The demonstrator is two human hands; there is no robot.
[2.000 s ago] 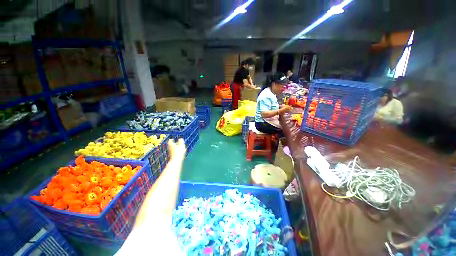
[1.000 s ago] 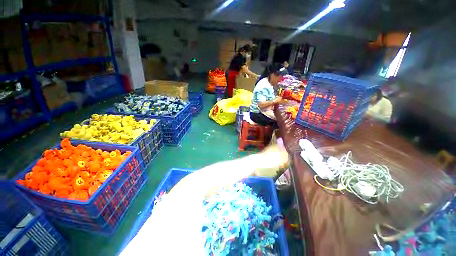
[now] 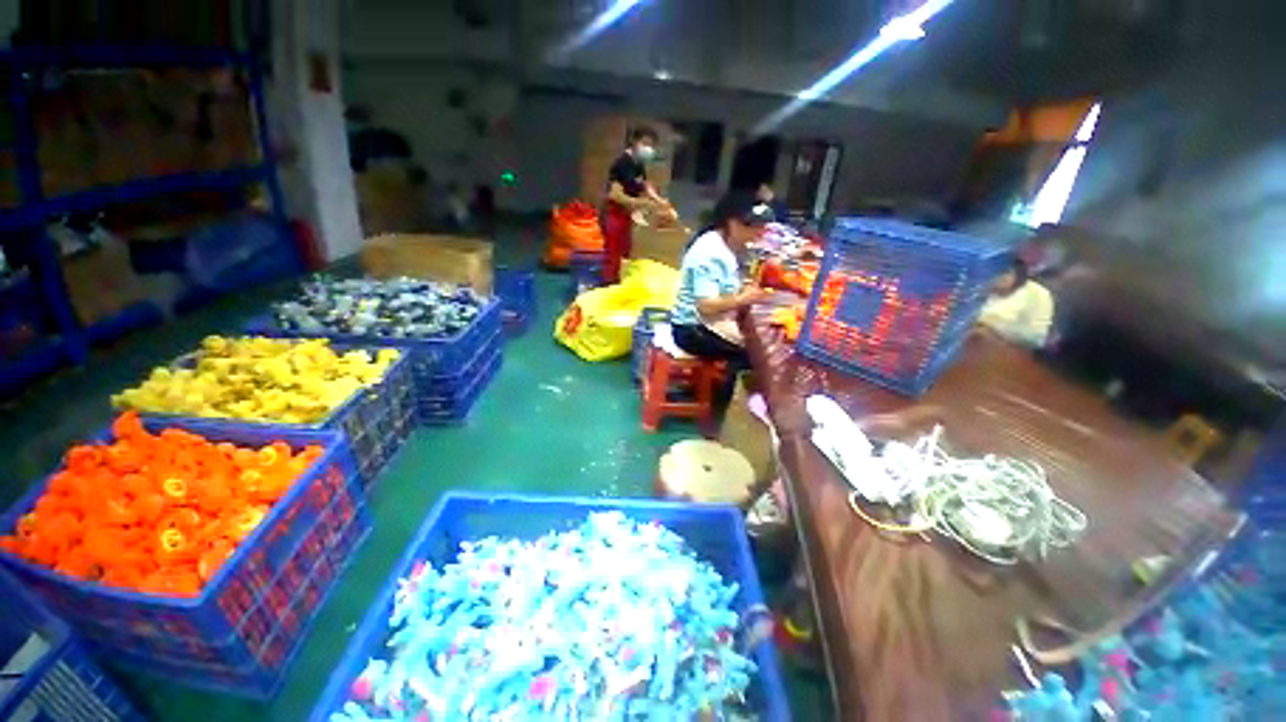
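Neither of my hands is in the picture. Nearest in front of me, a blue plastic floor crate (image 3: 454, 525) is full of light blue plush toys (image 3: 564, 621) with small pink and white parts. At the lower right, more blue and pink toys (image 3: 1171, 663) lie against the table's edge of the picture, partly cut off. A tan cord loop (image 3: 1051, 649) lies beside them.
The brown-covered table (image 3: 889, 621) runs along the right, with a white power strip (image 3: 842, 444), tangled cable (image 3: 987, 501) and a blue crate (image 3: 903, 303). Crates of orange (image 3: 169, 501), yellow (image 3: 261, 378) and grey pieces (image 3: 378, 305) stand left. A person sits on a red stool (image 3: 683, 384).
The outstretched bare arm that crossed above the blue toy crate has left the picture. The view has turned right, so the crates and table appear farther left.
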